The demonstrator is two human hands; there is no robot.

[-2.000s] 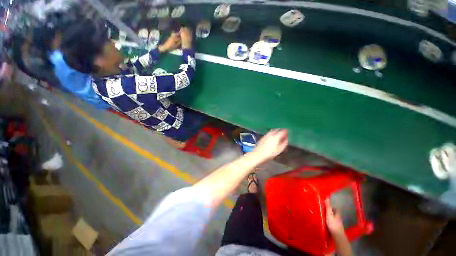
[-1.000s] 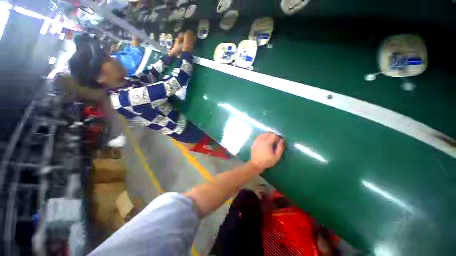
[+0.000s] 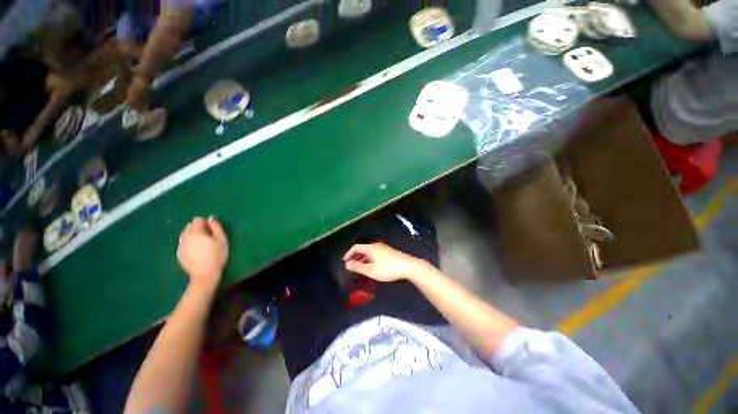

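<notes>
My left hand (image 3: 202, 249) rests on the green bench (image 3: 324, 174) near its front edge, fingers bent; whether it holds something small is unclear. My right hand (image 3: 379, 263) is over my lap, below the bench edge, fingers loosely bent and apart, with nothing seen in it. Overlapping off-white covers (image 3: 437, 109) lie on the bench beside a clear plastic bag (image 3: 526, 97). A housing with blue insides (image 3: 228, 101) and small rings at its edge lies beyond the white stripe. Another blue-marked housing (image 3: 431, 27) lies farther right.
An open cardboard carton (image 3: 639, 194) with pale parts stands right of me, below the bench. More covers (image 3: 554, 31) are piled at the upper right. A person's arm (image 3: 681, 16) reaches in there. Another person's arm (image 3: 152, 61) is across the bench. Housings (image 3: 86, 205) lie at the left.
The view has swung right, bringing the carton and plastic bag into sight. I am now seated close to the bench. My right hand has left the red stool and shows over my lap.
</notes>
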